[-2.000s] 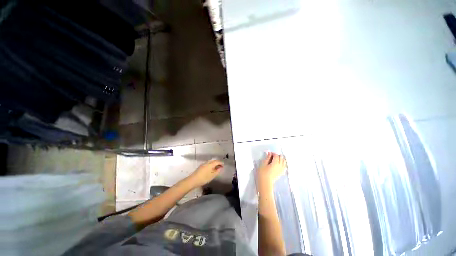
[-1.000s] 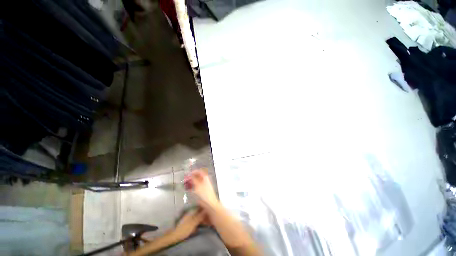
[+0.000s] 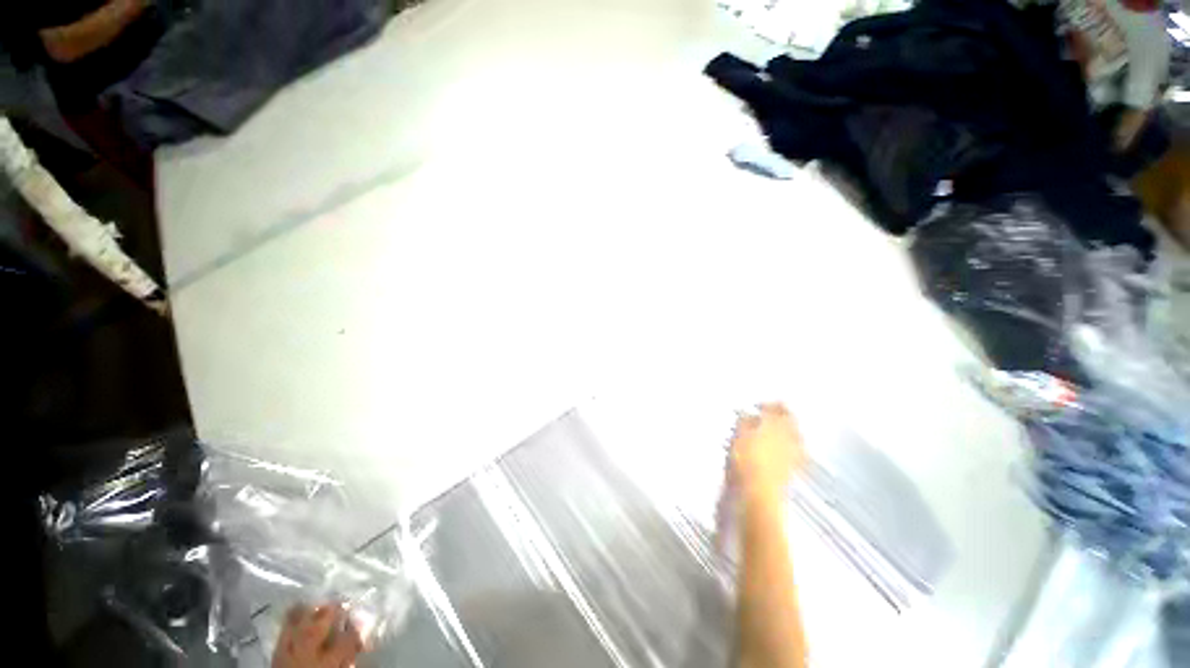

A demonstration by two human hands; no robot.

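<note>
Flat clear polybags point(image 3: 561, 548) lie on the near part of the white table point(image 3: 274, 326), with shiny streaks across them. My right hand point(image 3: 767, 450) is on the bags at their far right part; its fingers look bent, and I cannot tell whether they grip the film. My left hand point(image 3: 320, 637) is at the bottom edge, partly cut off, against a crumpled clear bag point(image 3: 281, 529). That bag hangs over the table's left edge, and the left fingers appear closed on its film.
Dark garments point(image 3: 914, 105) are piled at the far right, with bagged dark clothing point(image 3: 998, 281) and blue-grey bagged items point(image 3: 1122, 483) nearer. A grey cloth point(image 3: 248, 65) lies at the far left beside another person's arm point(image 3: 98, 29). A small pale scrap point(image 3: 761, 162) lies near the dark pile.
The view has swung right over the table. My hands, close together by the table edge before, are now apart. A crumpled clear bag now shows at my left hand; the garment rack has left view.
</note>
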